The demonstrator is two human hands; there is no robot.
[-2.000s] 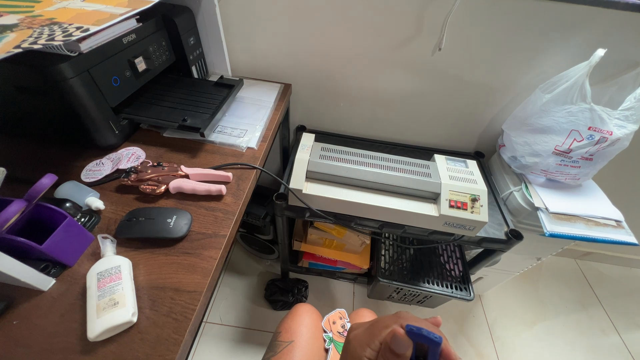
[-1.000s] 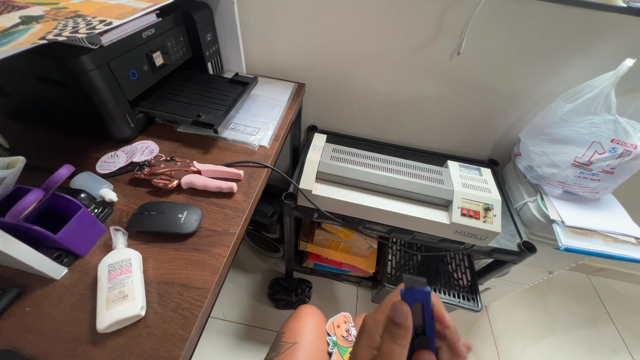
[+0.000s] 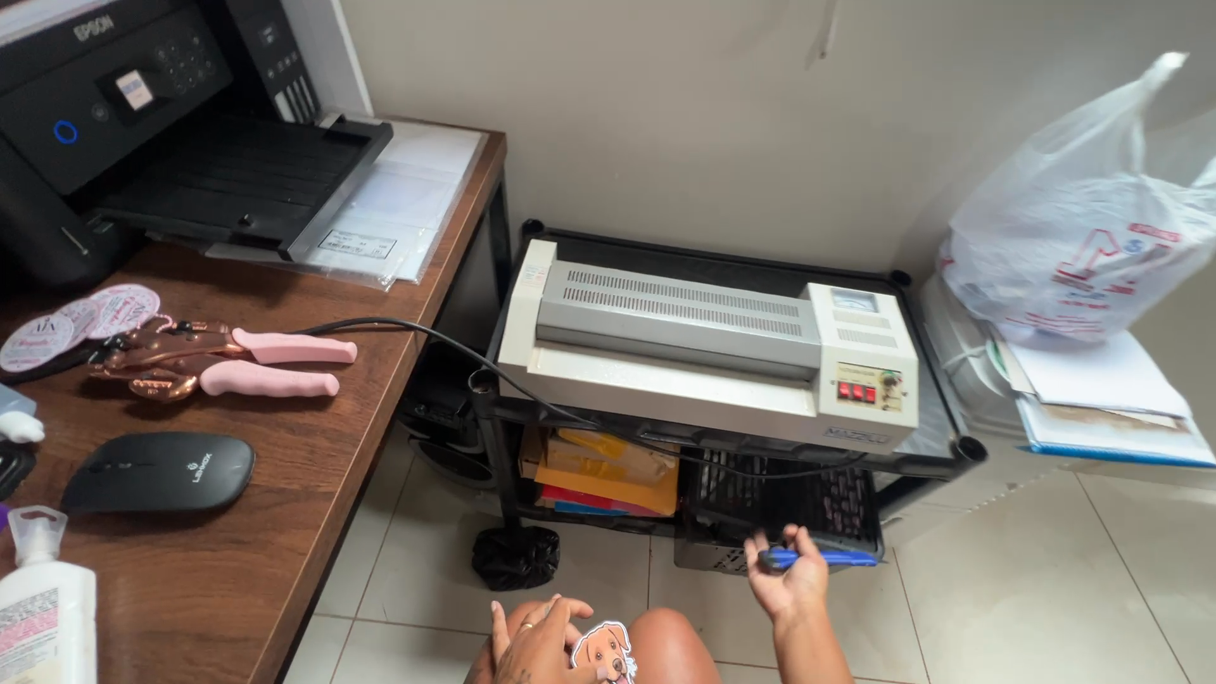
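Observation:
My right hand point(image 3: 793, 575) holds a blue utility knife point(image 3: 819, 559) level between thumb and fingers, in front of the black slatted basket point(image 3: 836, 499) on the cart's lower shelf. At the bottom of the view my left hand point(image 3: 541, 646) rests over my lap, its fingers spread, touching or close beside a dog-shaped paper cutout point(image 3: 605, 651). The cutout lies between my knees, its lower part out of view. Beyond both hands a cream and grey laminator point(image 3: 674, 332) sits on top of the black cart point(image 3: 967, 450).
On the wooden desk point(image 3: 380, 418) at left are a black printer point(image 3: 152, 142), pink-handled pliers point(image 3: 228, 366), a black mouse point(image 3: 161, 472) and a white bottle point(image 3: 47, 608). A plastic bag point(image 3: 1083, 237) and papers stand at right. A cable point(image 3: 456, 347) runs from desk to cart.
My right hand has moved right with the blue knife, away from the lap. My left hand now shows apart from it, by the dog cutout. The view has shifted.

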